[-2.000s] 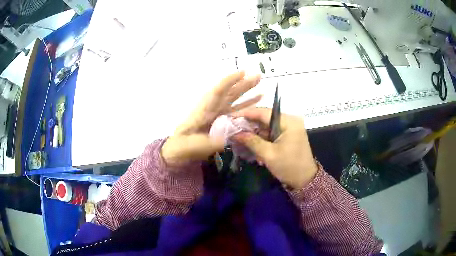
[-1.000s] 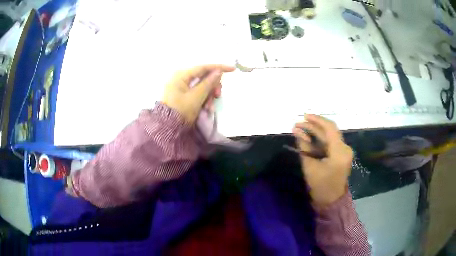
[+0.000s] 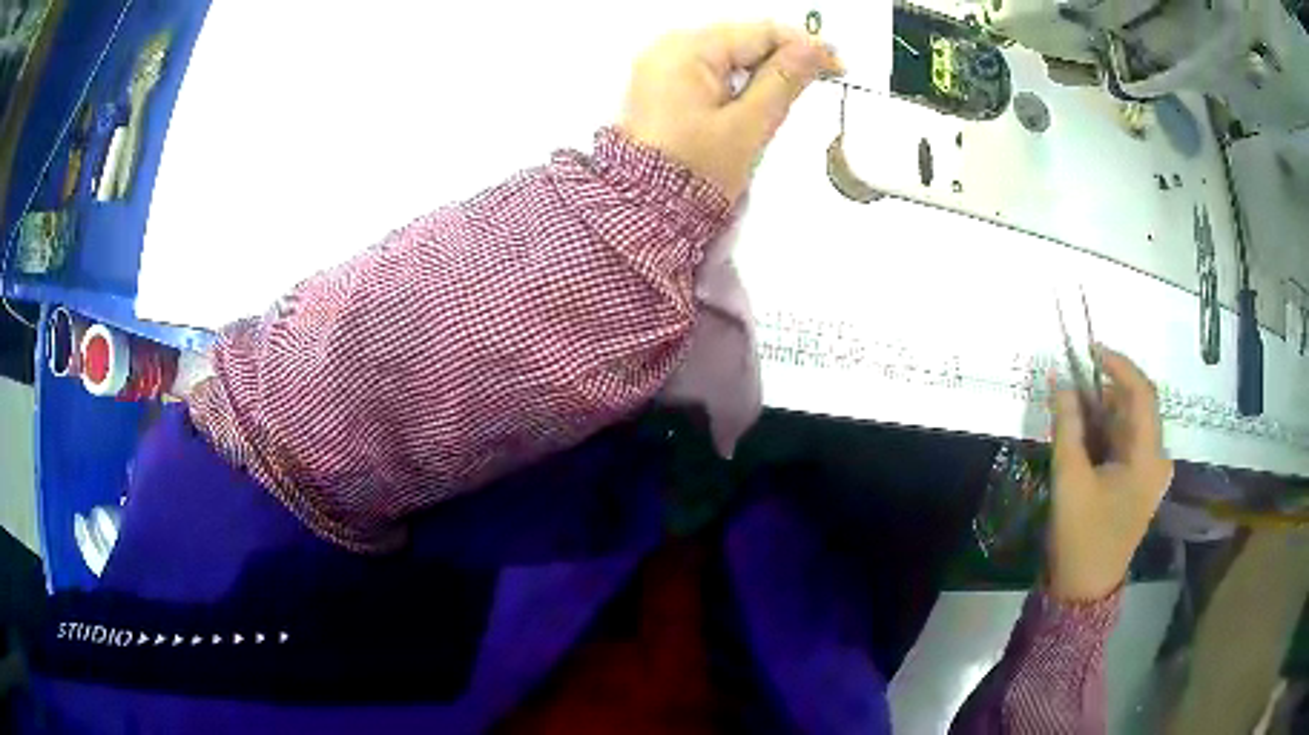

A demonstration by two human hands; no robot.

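Observation:
My left hand (image 3: pixel 725 101) is over the table just left of the hook opening, thumb and finger pinched together. A pale pink-lilac cloth (image 3: pixel 728 345) hangs below it, beside the sleeve; its upper part is hidden by the hand and wrist. Whether something tiny is at the fingertips cannot be told. My right hand (image 3: pixel 1108 474) is over the table's front edge at the right and holds tweezers (image 3: pixel 1080 345), their two legs apart and pointing up. The dark hook opening (image 3: pixel 948 65), with yellow-green lit metal inside, is in the machine bed.
The machine head (image 3: pixel 1148 43) is at the upper right. Thread snips (image 3: pixel 1207 287) and a dark-handled screwdriver (image 3: pixel 1250 359) lie at the right. A printed ruler (image 3: pixel 890 359) runs along the front edge. A blue tray (image 3: pixel 65 481) with thread spools (image 3: pixel 104 359) is at the left.
The view has shifted. My hands have moved apart from the bunched cloth. My left hand has moved up towards the hook opening with cloth hanging; my right hand has moved right, tweezers now pointing up.

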